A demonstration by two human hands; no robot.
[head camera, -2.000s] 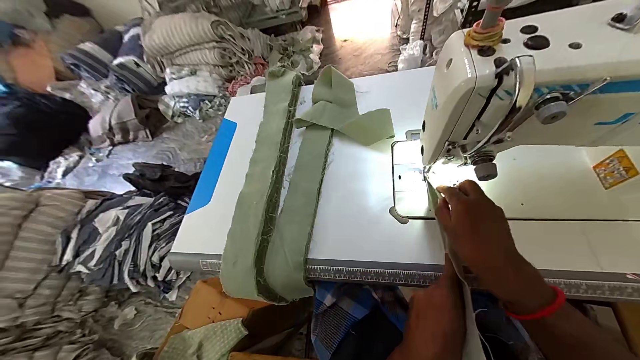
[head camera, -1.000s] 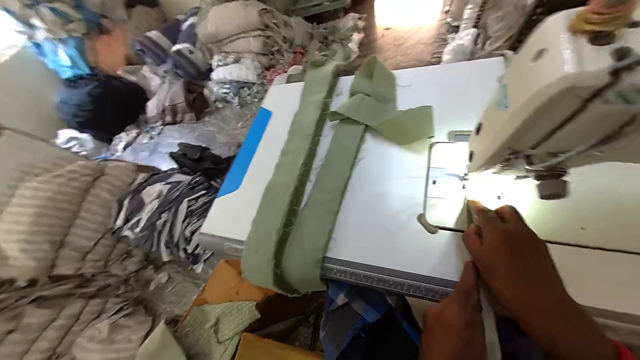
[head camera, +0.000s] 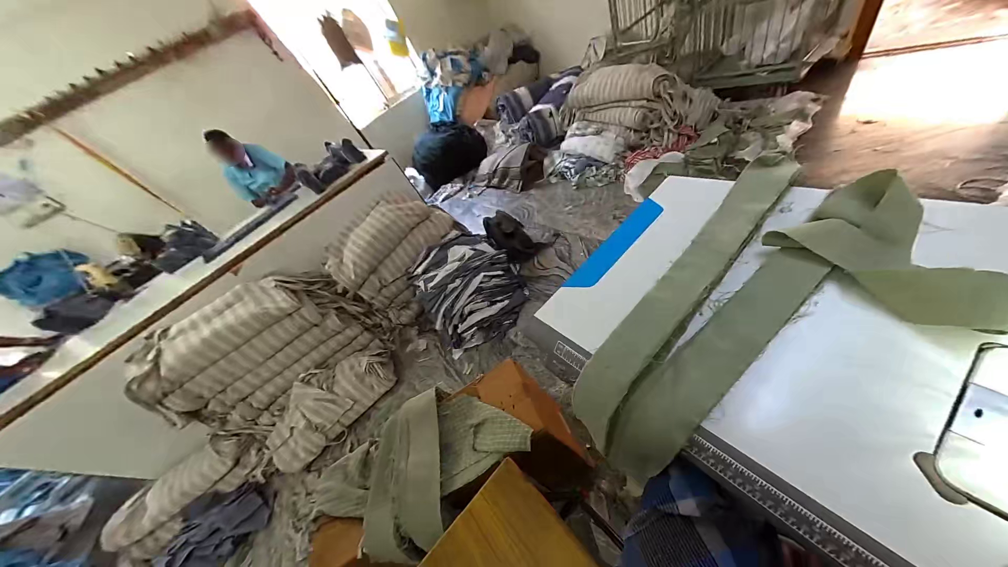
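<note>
Neither of my hands shows in the head view at this moment. Green fabric strips (head camera: pixel 709 307) lie across the white sewing machine table (head camera: pixel 835 394) and hang over its front edge. One green strip is folded over itself in a loop (head camera: pixel 866 220) near the back of the table. At the right edge, part of the sewing machine's metal needle plate (head camera: pixel 976 425) catches bright light; the machine head is out of view. A ruler scale (head camera: pixel 772 496) runs along the table's front edge.
Below the table, more green cloth (head camera: pixel 417 465) lies over a brown container. Bundles of striped fabric (head camera: pixel 252 346) and black-and-white striped cloth (head camera: pixel 468 287) cover the floor. A person in a blue shirt (head camera: pixel 256 169) is behind a long counter (head camera: pixel 189 276) with clothes on it.
The view has swung far to the left. Both hands, earlier holding fabric by the needle, and the machine head have passed out of view.
</note>
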